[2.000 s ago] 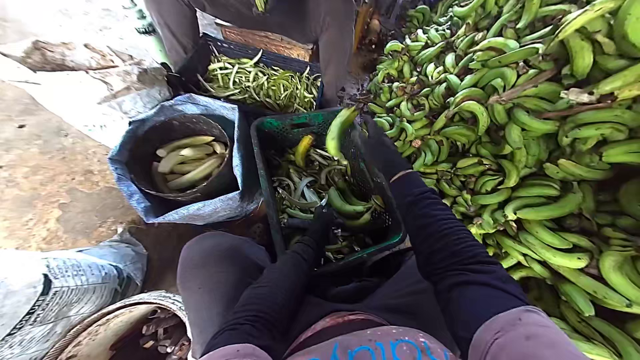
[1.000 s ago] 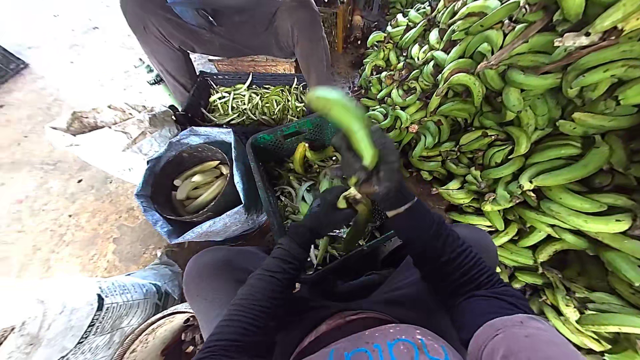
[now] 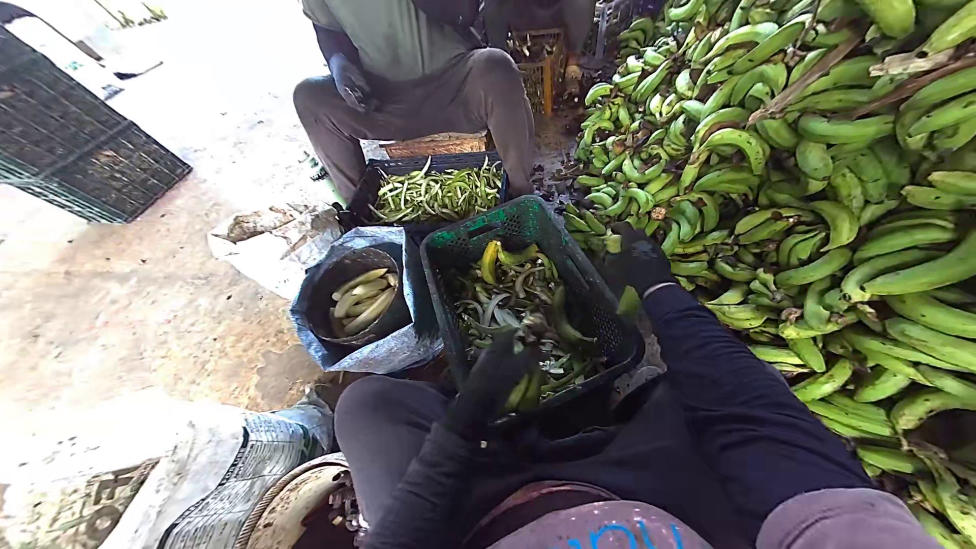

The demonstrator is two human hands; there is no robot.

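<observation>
My left hand [image 3: 499,377], in a dark glove, is blurred over the near left part of a green plastic crate [image 3: 440,305]; whether it holds anything is unclear. The crate contains green peels [image 3: 496,313] and a yellow peel [image 3: 489,263]. Just beyond the crate's right wall, my right hand [image 3: 639,258], also in a dark glove, is at green plantains [image 3: 587,225] on the edge of a large heap [image 3: 816,267]. Its fingers are partly hidden, so its grip cannot be told. A green plantain tip [image 3: 629,303] shows below that wrist.
Left of the crate, a bucket [image 3: 324,293] in a blue-white sack [image 3: 415,305] holds peeled plantains [image 3: 364,301]. A dark crate of peel strips [image 3: 442,194] lies ahead, before a seated person [image 3: 412,84]. Another crate [image 3: 84,130] stands far left; a round container [image 3: 293,507] is near my left leg.
One second ago a green plantain was raised between my hands; it is no longer there. My right hand has moved right to the heap's edge. The view shows more of the floor and person ahead.
</observation>
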